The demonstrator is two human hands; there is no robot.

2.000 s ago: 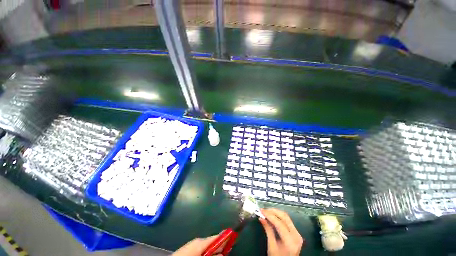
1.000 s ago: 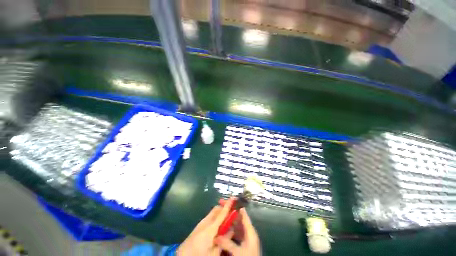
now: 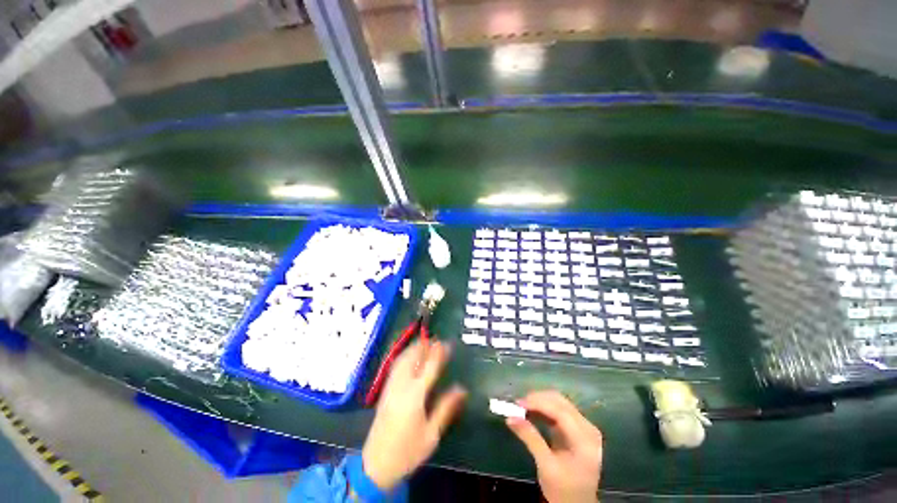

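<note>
My right hand [image 3: 568, 442], bare, holds a small white unit [image 3: 507, 407] between thumb and fingertips, below the centre tray. My left hand [image 3: 408, 418] has its fingers apart, just beside the red-handled pliers [image 3: 395, 356], which lie on the green surface along the right side of the blue bin. The pliers' padded jaws point away from me. The left fingers overlap the handles in view; I cannot tell whether they touch. The centre clear tray [image 3: 580, 296] holds rows of white pieces; some right-hand columns look slanted.
The blue bin [image 3: 234, 359] holds a heap of white pieces. A white bottle [image 3: 439, 248] lies beyond the pliers. A padded mallet [image 3: 679, 415] lies right of my right hand. Stacked trays [image 3: 802, 295] stand far right; more trays [image 3: 187, 305] lie left. A metal upright [image 3: 364, 108] stands behind.
The pliers were in my left hand over the tray's near edge; now they lie beside the bin and that hand is open. My right hand holds the white unit apart from them.
</note>
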